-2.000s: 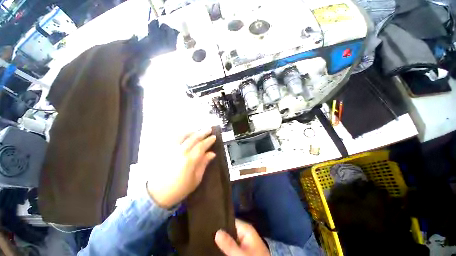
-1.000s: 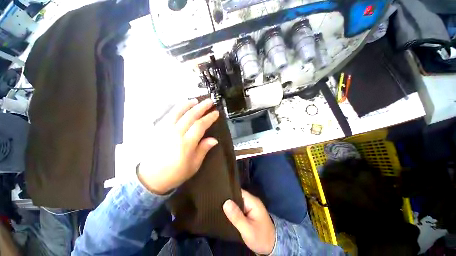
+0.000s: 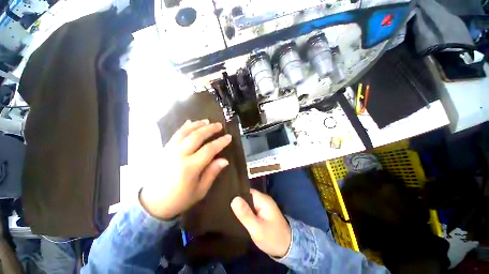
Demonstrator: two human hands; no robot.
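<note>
A dark brown cloth panel (image 3: 217, 214) runs from the needle area (image 3: 231, 96) of the white overlock machine (image 3: 279, 21) down over the table edge towards my lap. Its far end lies beside and left of the presser foot. My left hand (image 3: 185, 168) lies flat on the panel just below the needle area, fingers slightly apart, pressing it. My right hand (image 3: 264, 223) grips the panel's right edge lower down, thumb on top. My fingers under the cloth are hidden. A large brown part-sewn garment (image 3: 64, 134) lies left of the machine.
A yellow basket (image 3: 343, 235) with dark cloth stands below right. Red and yellow sticks (image 3: 362, 98), a dark strip (image 3: 354, 120) and black cloth (image 3: 399, 88) lie right of the machine. Grey cloth (image 3: 445, 27) lies at the upper right.
More of the panel has passed the needle area, and its far end now shows beside the foot. My left hand has shifted slightly down and left. The camera view has moved closer.
</note>
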